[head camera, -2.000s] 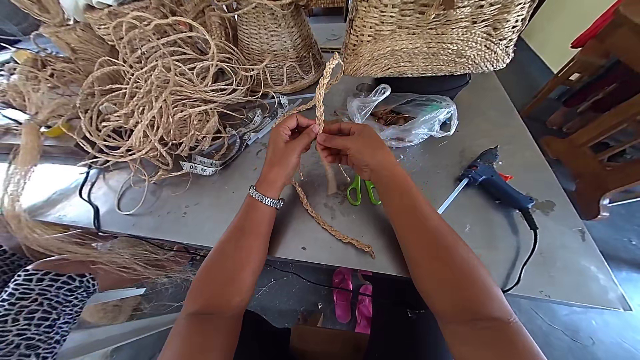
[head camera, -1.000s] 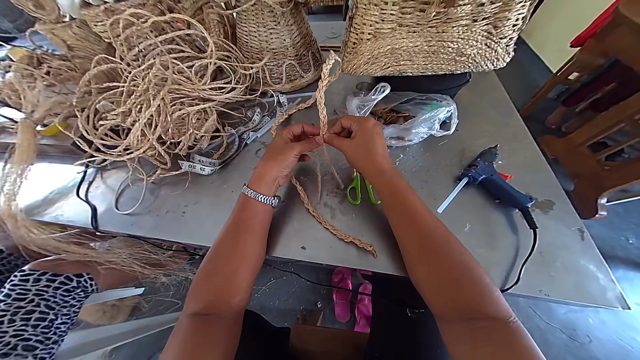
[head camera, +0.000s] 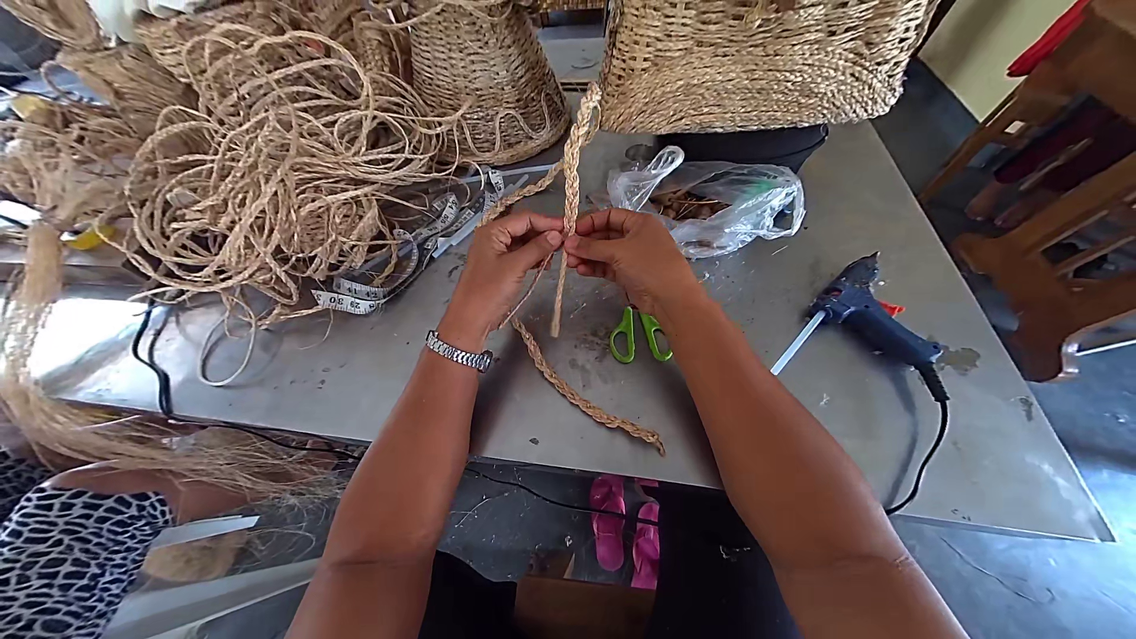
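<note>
Between my two hands stands a braid of natural fibre (head camera: 572, 169), its upper part sticking up and loose strands hanging below. My left hand (head camera: 510, 266) pinches it and a thin strand between thumb and fingers; a metal watch band is on that wrist. Opposite, my right hand (head camera: 626, 253) grips the braid with thumb and fingertips. Another length of braid (head camera: 586, 404) lies curved on the table below my hands. Green-handled scissors (head camera: 624, 337) lie just under my right hand, their blades partly hidden.
Coiled fibre rope (head camera: 275, 169) heaps at the left, beside a tape measure (head camera: 351, 300). Woven baskets (head camera: 754, 71) stand at the back, a clear plastic bag (head camera: 754, 200) before them. A corded glue gun (head camera: 874, 324) lies on the grey table (head camera: 1003, 461) at right. A person's patterned clothing (head camera: 80, 559) shows lower left.
The strands below the braid have shifted, and one now hangs straight down between my hands. Both hands stay at the braid.
</note>
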